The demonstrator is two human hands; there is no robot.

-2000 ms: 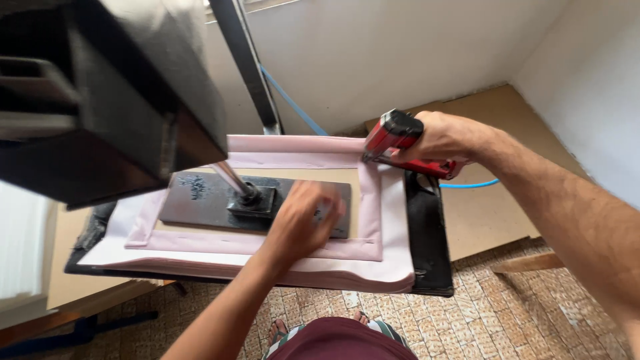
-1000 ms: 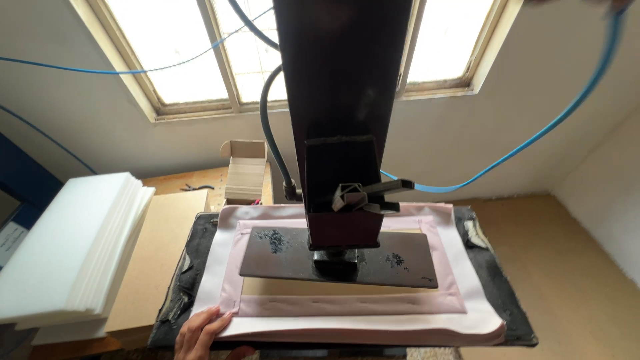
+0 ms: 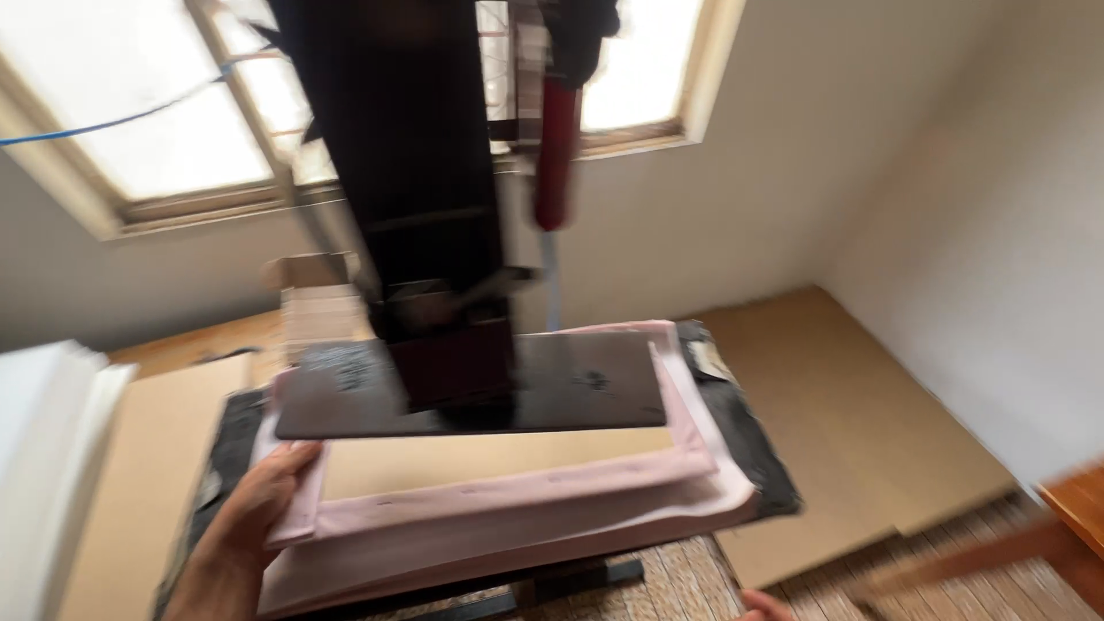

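Note:
My left hand [image 3: 259, 504] grips the left edge of a pink fabric-covered panel [image 3: 517, 487], fingers at its front left corner. The panel shows a bare tan board framed by folded fabric with staples along the front strip. It lies on more pink and white padded material over a black-covered stand. Above its rear part is a dark flat press plate [image 3: 604, 388] on a black column. Only some fingertips of my right hand [image 3: 766, 606] show at the bottom edge, away from the panel; what they do is hidden. A blurred red and black pneumatic staple gun [image 3: 556, 155] hangs right of the column.
White foam sheets [image 3: 43, 440] are stacked at the left, beside a tan board [image 3: 155, 457]. An open cardboard box [image 3: 319, 302] stands behind the panel. More fibreboard [image 3: 828, 431] lies at the right, near a wooden piece of furniture [image 3: 1082, 517]. A blue hose [image 3: 129, 122] crosses the window.
Two seconds ago my right hand held the staple gun; it now hangs free. The plate, earlier down on the panel, is raised. The view has swung up and back.

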